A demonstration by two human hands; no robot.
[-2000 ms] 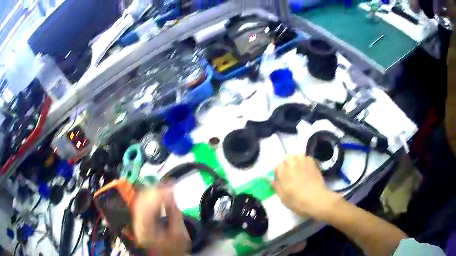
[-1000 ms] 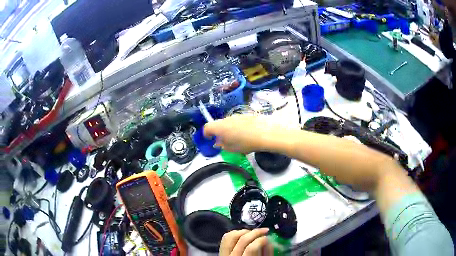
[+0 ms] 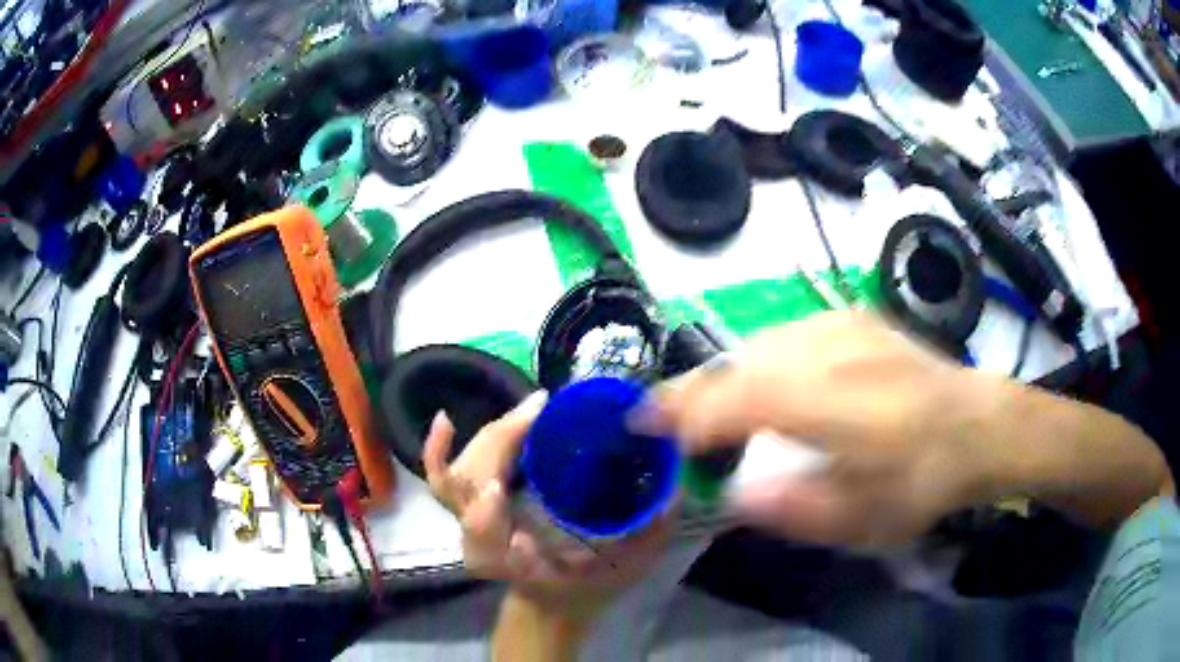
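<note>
My left hand (image 3: 498,498) holds a blue cup (image 3: 599,457) upright and tilted toward me, near the bench's front edge. The cup's inside shows dark blue; I cannot tell what lies in it. My right hand (image 3: 841,433) is blurred at the cup's right rim, its fingers reaching to the opening; I cannot tell if it holds something. Behind the cup lie headphones, with a black headband (image 3: 498,207), an ear pad (image 3: 453,395) and an open ear cup (image 3: 598,330) with wires inside. The hands partly hide the dark part beside it.
An orange multimeter (image 3: 291,356) lies left of the headphones. Ear pads (image 3: 692,188), a black ring-shaped part (image 3: 932,274) and a long black tool handle (image 3: 996,239) lie to the right. Blue cups (image 3: 828,58) stand at the back. Green tape (image 3: 776,300) marks the bench.
My right hand has come back from the blue cups toward me. My left hand has taken hold of a blue cup. The view has tilted down.
</note>
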